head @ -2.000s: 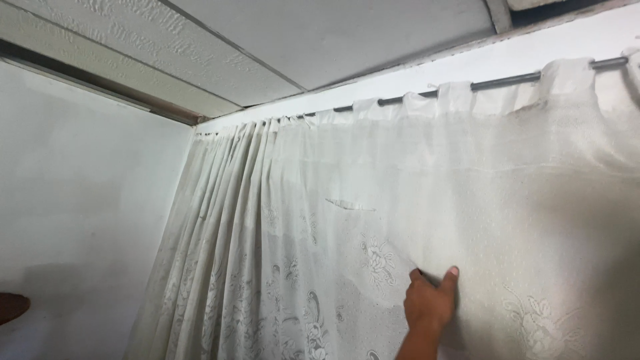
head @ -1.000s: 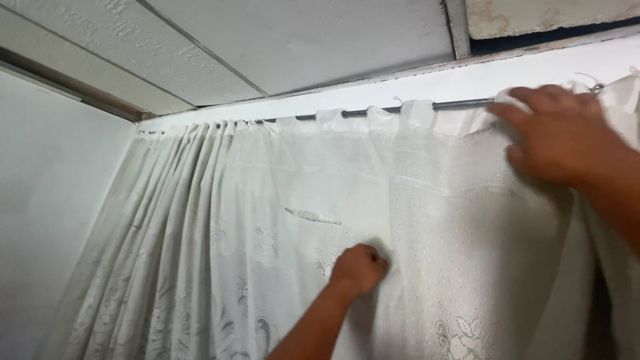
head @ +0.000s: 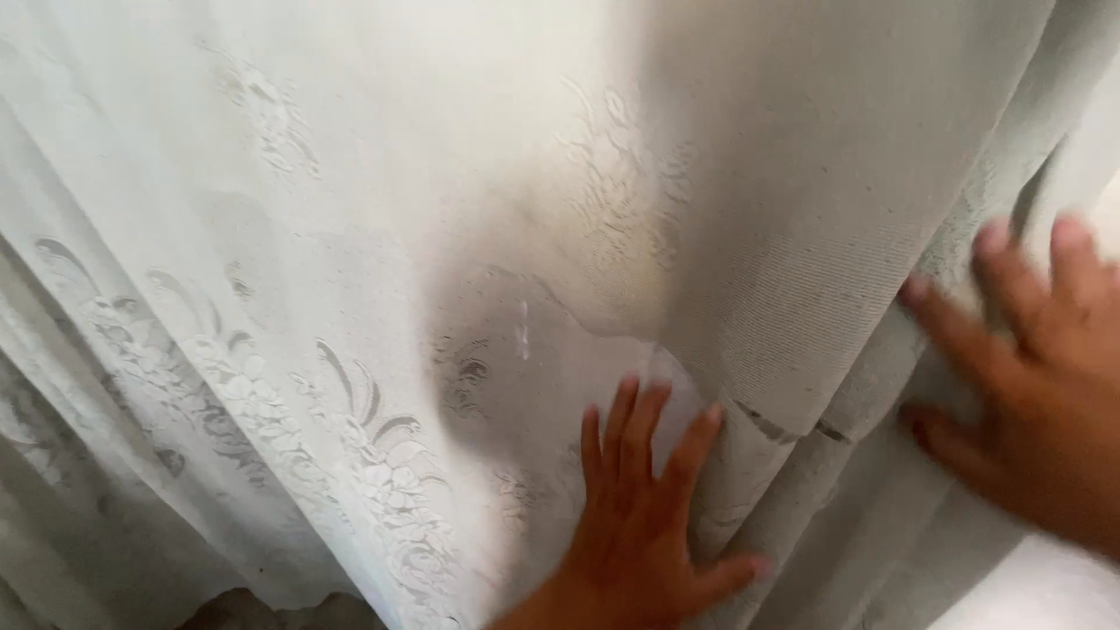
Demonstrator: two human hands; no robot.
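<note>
A white lace curtain (head: 385, 219) with raised floral patterns fills most of the head view. My left hand (head: 639, 507), low and just right of the middle, has its fingers spread against or close to the fabric and holds nothing. At the right edge, my right hand (head: 1041, 376) is slightly blurred, its fingers apart beside the folds. Whether it touches the cloth I cannot tell. A wavy edge of an overlapping layer runs above my left hand, with dark marks at the lower hem (head: 770, 424) between the hands.
Deep curtain folds (head: 157, 429) hang on the left. More folds (head: 875, 516) lie below and beside my right hand. A dark, uneven shape (head: 280, 610) shows under the curtain's lower edge at the bottom left.
The view has dropped from the rod and ceiling to the lower curtain. My right hand, a second ago at the rod, is now down beside the folds. My left hand has gone from closed to spread.
</note>
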